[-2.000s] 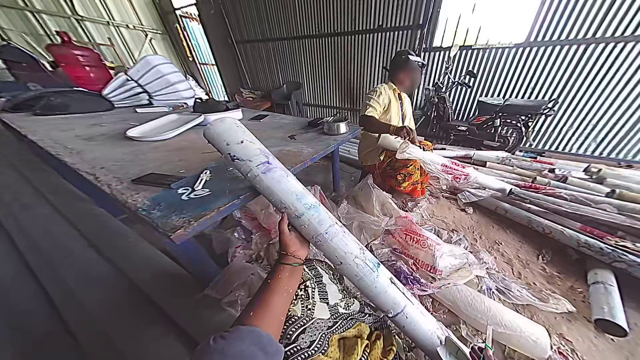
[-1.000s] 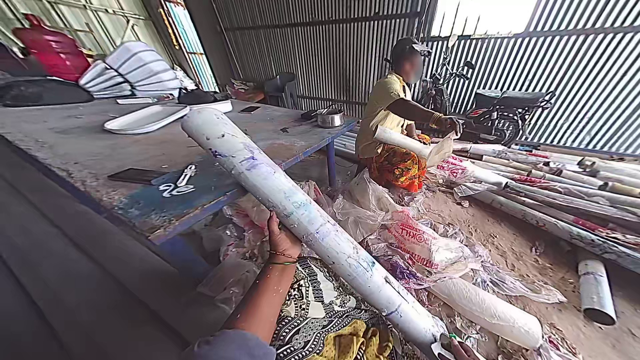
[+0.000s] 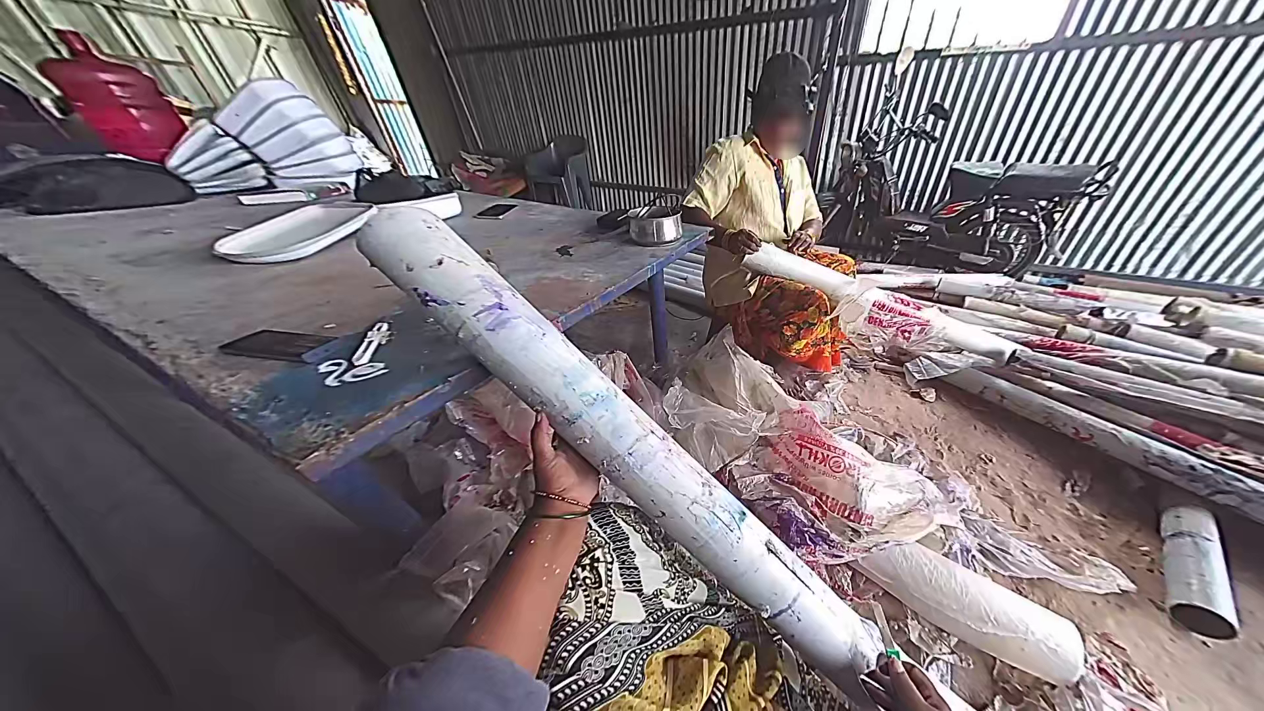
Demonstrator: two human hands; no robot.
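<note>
A long whitish tube (image 3: 612, 425) with purple and blue stains slants across the middle, its upper end over the edge of the blue-framed table. My left hand (image 3: 563, 469), with thin bangles on the wrist, supports the tube from below near its middle. At the bottom right, my right hand (image 3: 904, 686) is at the tube's lower end, partly cut off by the frame. It holds a small thin tool (image 3: 886, 632) with a green part, perhaps a blade; its kind is unclear. Patterned cloth (image 3: 632, 612) lies beneath the tube.
The table (image 3: 128, 286) bears a phone, a white tray (image 3: 291, 233) and a steel pot (image 3: 655, 226). A seated person (image 3: 755, 217) handles another tube (image 3: 805, 272). Crumpled plastic bags (image 3: 820, 464), several tubes (image 3: 1116, 425) and a motorcycle (image 3: 978, 207) stand or lie around.
The other person's arm, stretched out to the right one second ago, is drawn back in, with both hands at a tube. My left hand keeps its place under the stained tube.
</note>
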